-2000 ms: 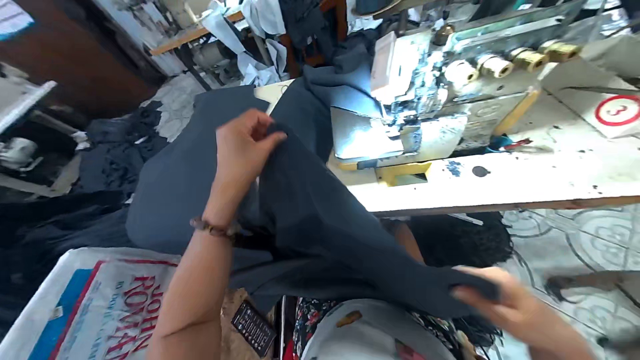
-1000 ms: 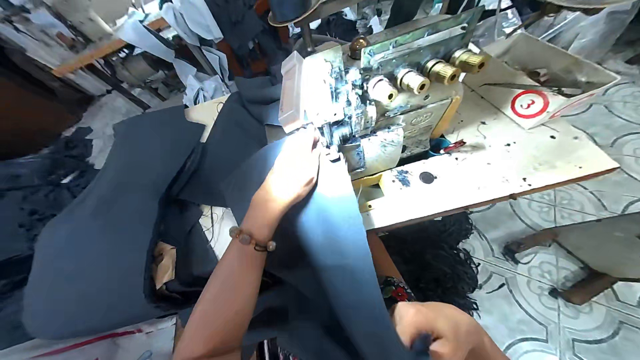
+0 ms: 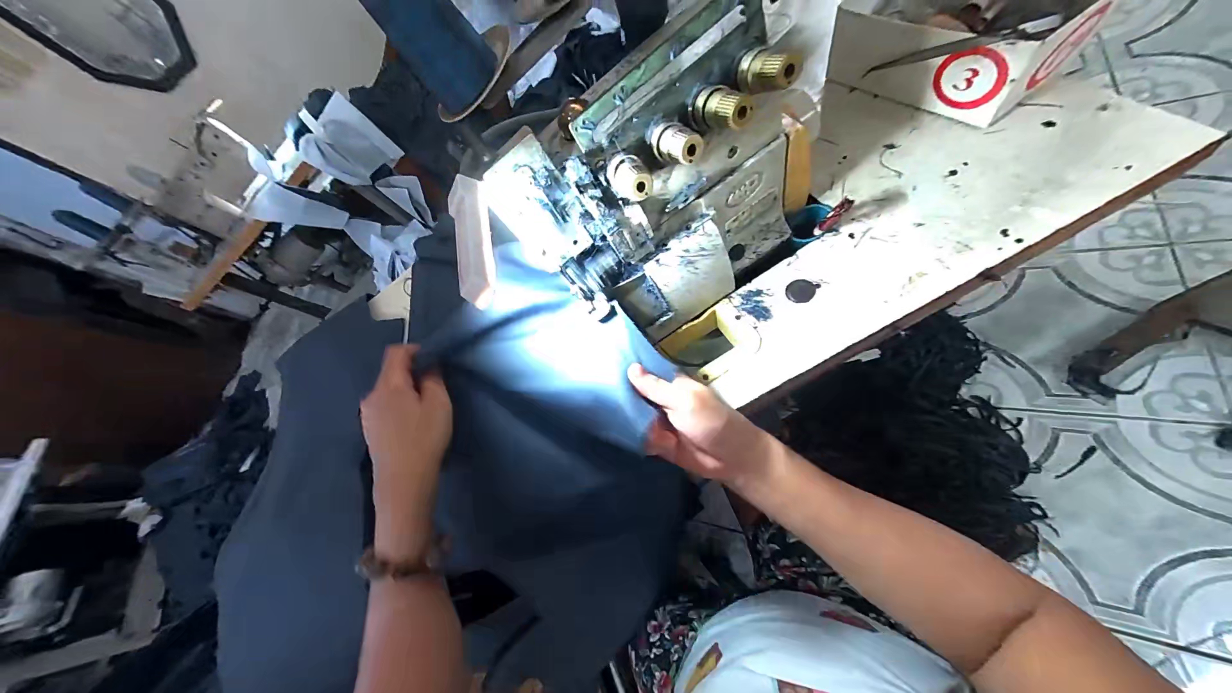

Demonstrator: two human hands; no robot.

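Observation:
A dark blue-grey fabric piece lies under the lit needle area of an overlock sewing machine and hangs down toward my lap. My left hand grips a fold of the fabric left of the machine's presser foot, with a beaded bracelet on that wrist. My right hand pinches the fabric's right edge between thumb and fingers, just below the yellow part at the table edge. More of the dark fabric spreads out at the left. Whether the cloth is clamped under the foot cannot be told.
The white machine table runs to the right, with a small blue container and a cardboard box marked with a red-ringed 3. Black fabric trimmings hang below its edge. White scraps lie on another table behind.
My left hand has moved back from beside the needle area to the left. My right hand has risen from low in front to the fabric edge near the machine. The view has shifted.

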